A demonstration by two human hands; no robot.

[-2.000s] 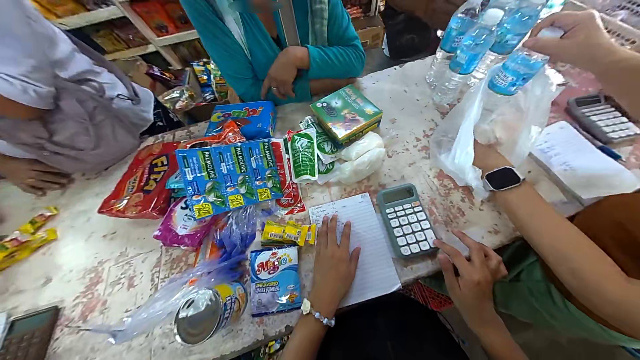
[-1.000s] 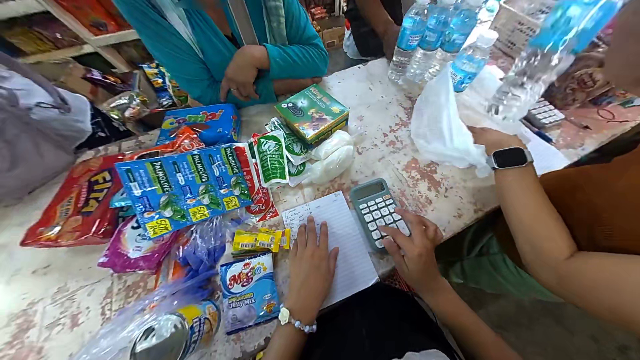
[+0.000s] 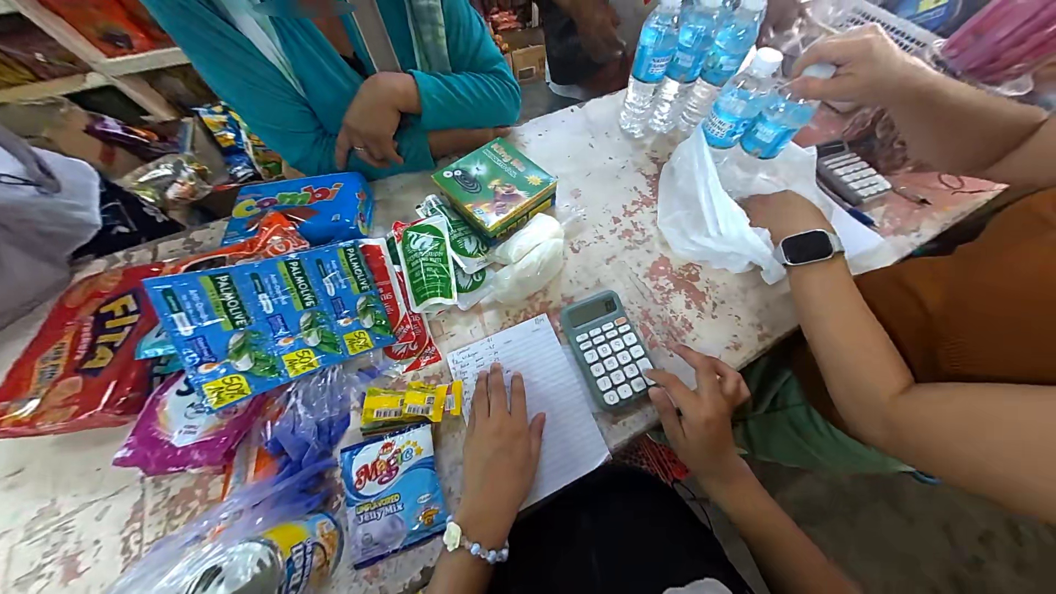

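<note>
My left hand point(image 3: 502, 450) lies flat, fingers apart, on a lined sheet of paper point(image 3: 569, 412) with handwriting on it. At the lower right of a grey calculator point(image 3: 606, 351), my right hand point(image 3: 701, 408) has its fingers apart, with a fingertip at the keys. A blue jelly mix packet point(image 3: 393, 495) and small yellow sachets point(image 3: 410, 402) lie left of my left hand. Farther left are a strip of blue shampoo sachets point(image 3: 272, 318), a red cracker bag point(image 3: 82, 359) and a purple packet point(image 3: 190, 425). Green-and-white pouches point(image 3: 429, 262) lie beyond the paper.
A person in teal leans on the far edge behind a green box point(image 3: 495, 186) and a blue pack point(image 3: 299, 206). At right, another person's hands are at water bottles point(image 3: 738, 103) and a white plastic bag point(image 3: 709, 206). A can point(image 3: 309, 549) in clear plastic lies at lower left.
My right hand has shifted from over the calculator's keys to its lower right edge. The other person's bottle, tilted in the air a second ago, now stands by the white bag.
</note>
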